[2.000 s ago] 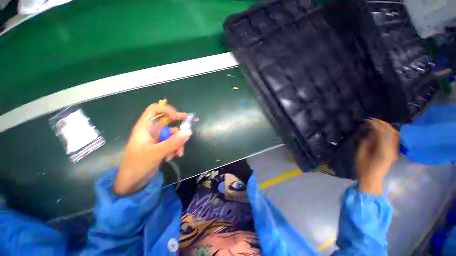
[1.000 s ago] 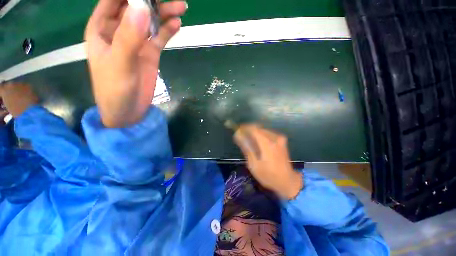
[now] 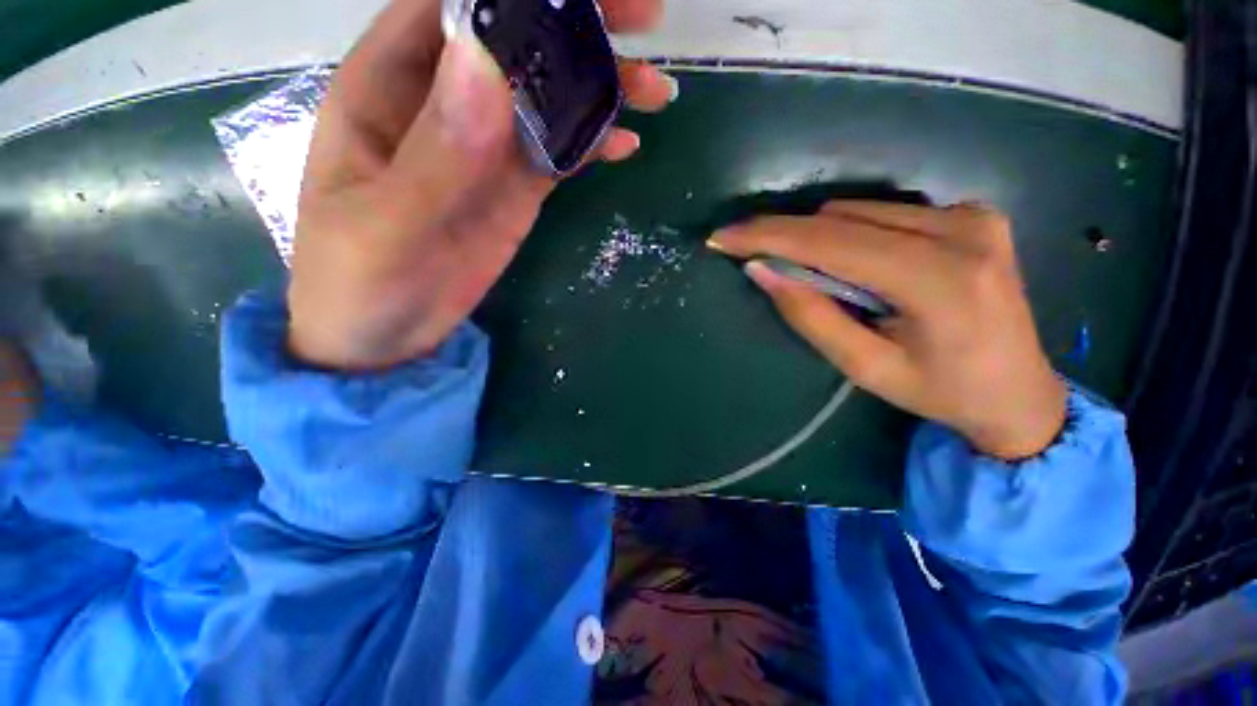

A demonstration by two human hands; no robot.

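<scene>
My left hand (image 3: pixel 427 193) holds a housing (image 3: pixel 558 76) with a silver rim and dark inside near the top of the view, tilted, its upper end cut off by the picture's edge. My right hand (image 3: pixel 910 304) holds a slim pen tool (image 3: pixel 827 286) low over the green bench. The tool's tip is not clear to see. A loose pile of tiny silver parts (image 3: pixel 627 258) lies on the bench just left of my right fingertips. A thin grey hose (image 3: pixel 786 452) curves from below my right hand to the bench's front edge.
A shiny clear bag (image 3: pixel 269 145) lies partly behind my left hand. Black trays (image 3: pixel 1213 331) stand at the right edge. A small blue piece (image 3: pixel 1082 342) lies near my right wrist. A white rail (image 3: pixel 937 62) borders the bench's far side. Another person's hand (image 3: pixel 14 393) shows at far left.
My left hand has come down and right with the housing. My right hand has moved right and up beside the pile. The tool and its hose now show clearly.
</scene>
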